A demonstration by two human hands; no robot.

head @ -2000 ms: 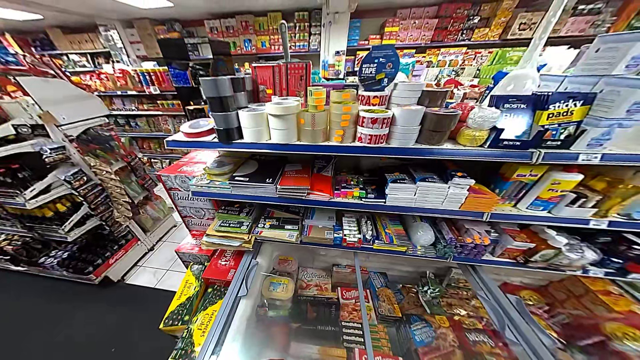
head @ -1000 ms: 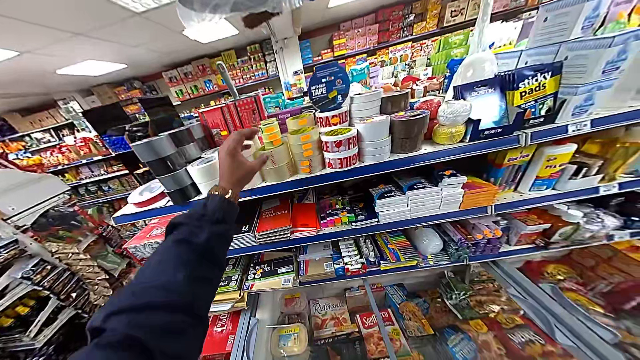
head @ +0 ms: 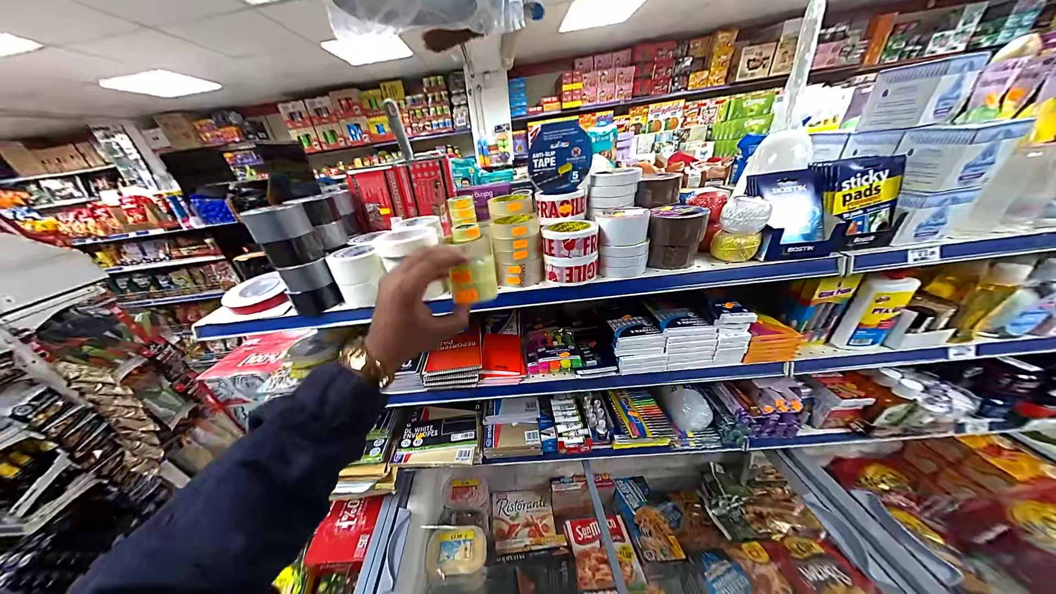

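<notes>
My left hand (head: 417, 305), in a dark sleeve with a gold-coloured watch (head: 363, 363), reaches to the top shelf from the lower left. Its fingertips grip a slightly blurred roll of clear packing tape (head: 474, 279) with orange stickers, at the shelf's front edge. Right behind it stand a stack of small tape rolls (head: 463, 219) and a taller stack of clear tape (head: 516, 252). White tape rolls (head: 355, 268) are left of the fingers, partly hidden by them. Farther right are red and white "fragile" tape (head: 571, 252) and brown tape (head: 676, 238). My right hand is out of view.
Grey and black tape rolls (head: 289, 247) stand at the shelf's left end, beside a flat reel (head: 254, 295). Below the blue shelf edge (head: 577, 290) lie notebooks (head: 454, 359) and envelopes (head: 437, 437). A glass-topped freezer (head: 590, 511) stands beneath.
My left hand was out of view two seconds ago, then came up to the tape stacks. Now it holds a roll at the shelf's front edge. The view has shifted closer to the shelf.
</notes>
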